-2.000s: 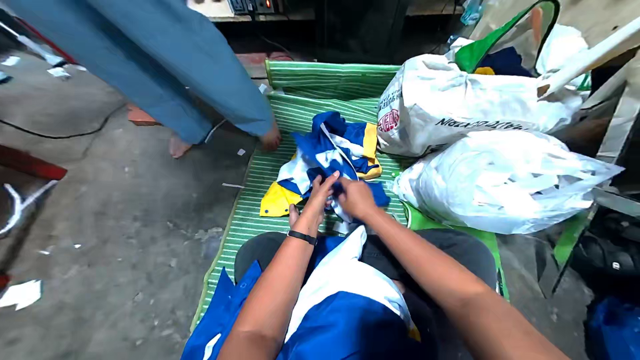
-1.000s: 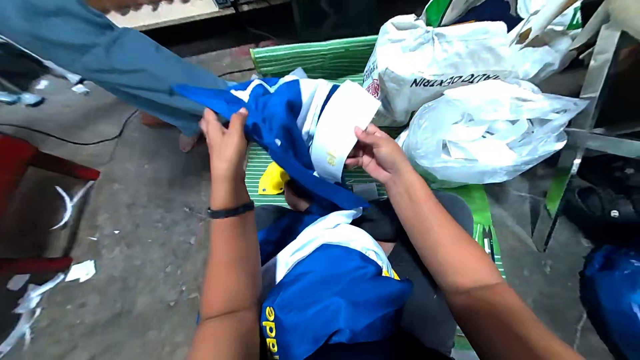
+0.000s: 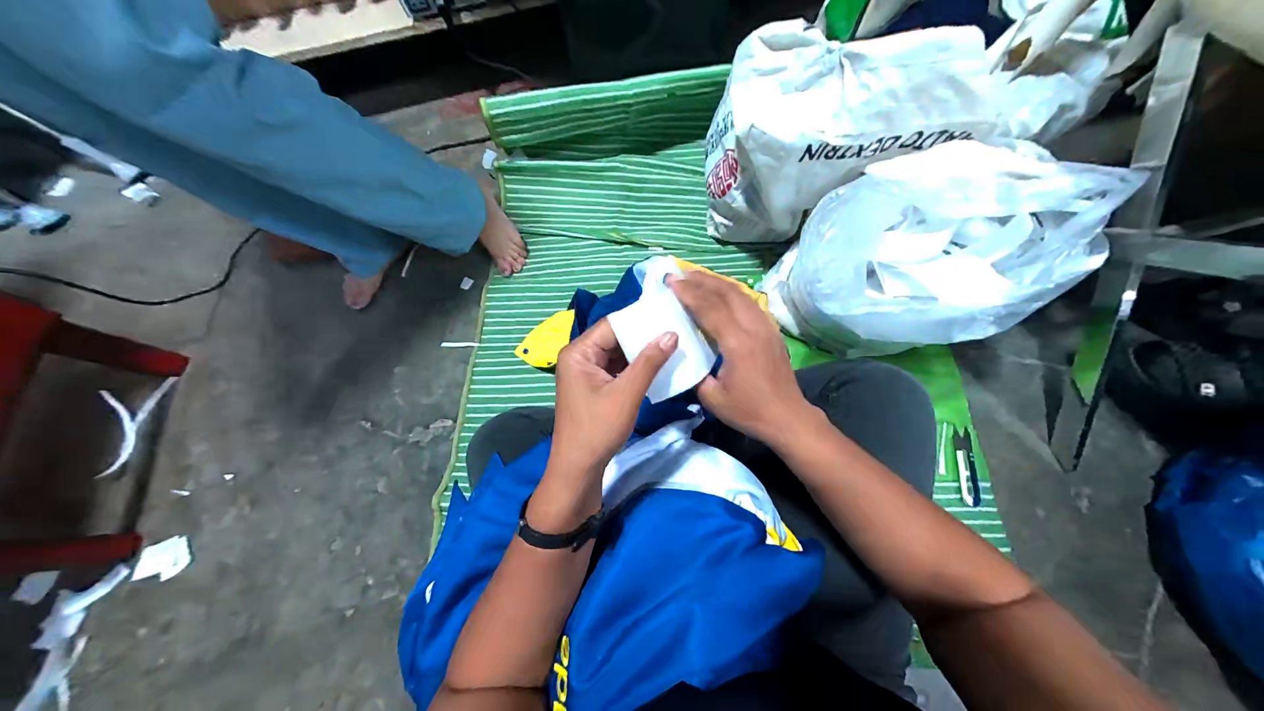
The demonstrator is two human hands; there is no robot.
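Both hands meet over my lap at a white backing piece (image 3: 664, 341) on a blue and white garment. My left hand (image 3: 607, 390) grips its left side, thumb lying on top. On the other side my right hand (image 3: 741, 355) holds the piece's right edge, fingers on its upper part. Blue and yellow fabric shows behind the hands, with a yellow tip (image 3: 546, 339) at the left. A larger blue and white garment (image 3: 691, 583) lies across my lap, with yellow lettering at its lower left.
A striped green mat (image 3: 612, 197) lies beneath. White sack (image 3: 849, 118) and translucent plastic bag of scraps (image 3: 948, 247) stand at right. A thread snipper (image 3: 966, 469) lies near my right knee. A person's legs (image 3: 326, 158) are at upper left, a red stool (image 3: 59, 346) at far left.
My hands have come closer together from a wide hold on the blue and white fabric. The blue part stretched out at the left is now gathered near them. The person's feet show more fully.
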